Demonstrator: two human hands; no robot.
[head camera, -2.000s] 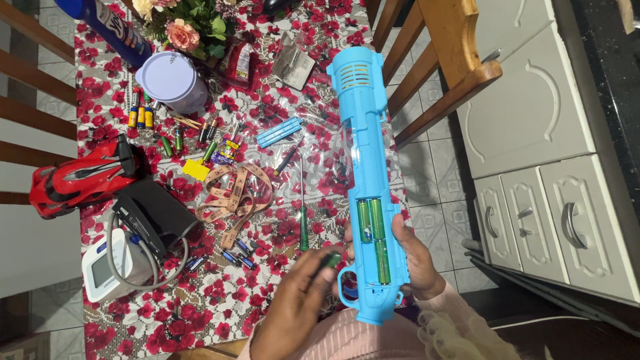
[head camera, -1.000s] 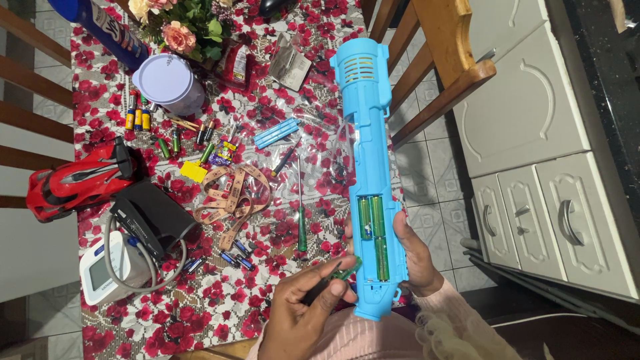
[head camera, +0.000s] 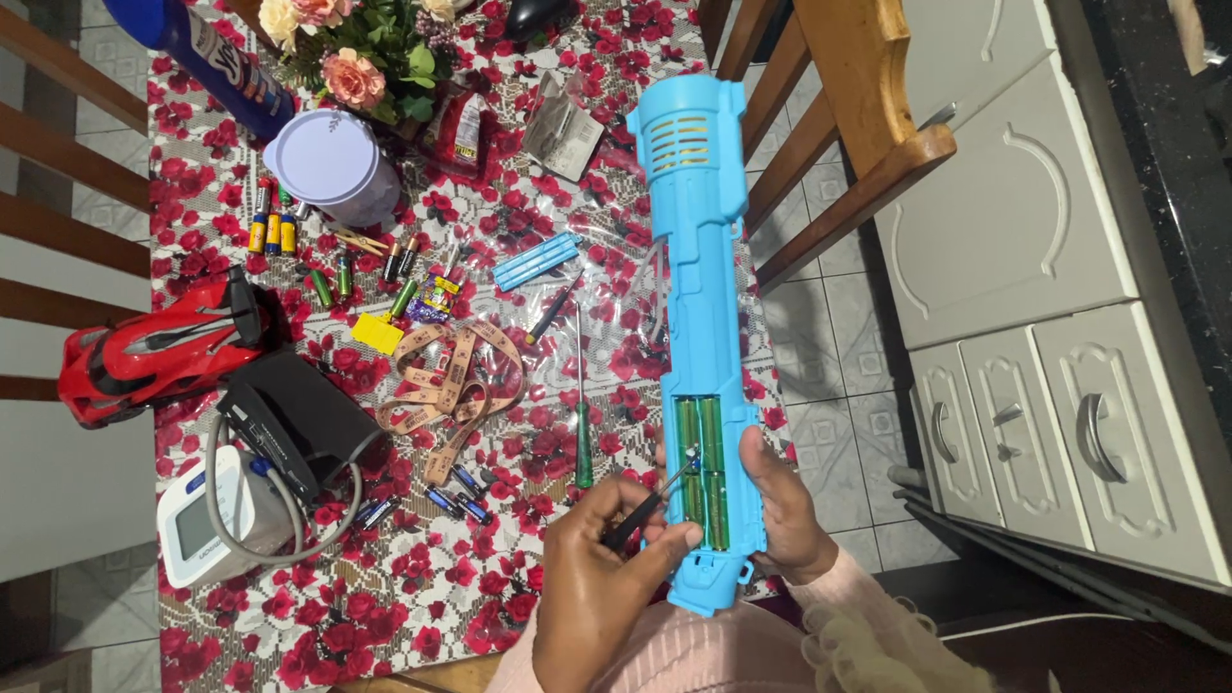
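Note:
A light blue plastic toy gun (head camera: 701, 318) lies along my lap and the table's edge, its battery compartment facing up. Several green batteries (head camera: 710, 423) fill the compartment. My right hand (head camera: 789, 505) holds the toy's lower part from the right side. In my left hand (head camera: 611, 568) is a small screwdriver with a black handle (head camera: 630, 520), its tip over the batteries, and my thumb rests by the lowest ones. The blue battery cover (head camera: 536, 262) lies on the tablecloth, with a dark, thin screwdriver (head camera: 555, 310) and a green-handled screwdriver (head camera: 583, 443) near it.
A tape measure (head camera: 452, 385), loose batteries (head camera: 459, 500) and a blood pressure monitor (head camera: 217, 520) lie on the flowered cloth. Left are a red toy car (head camera: 164, 346) and a lidded tub (head camera: 332, 168). A wooden chair (head camera: 857, 183) stands at the right.
A green battery that my left hand held is now in the compartment, where an empty slot showed before. The black-handled screwdriver in that hand now reaches over the batteries.

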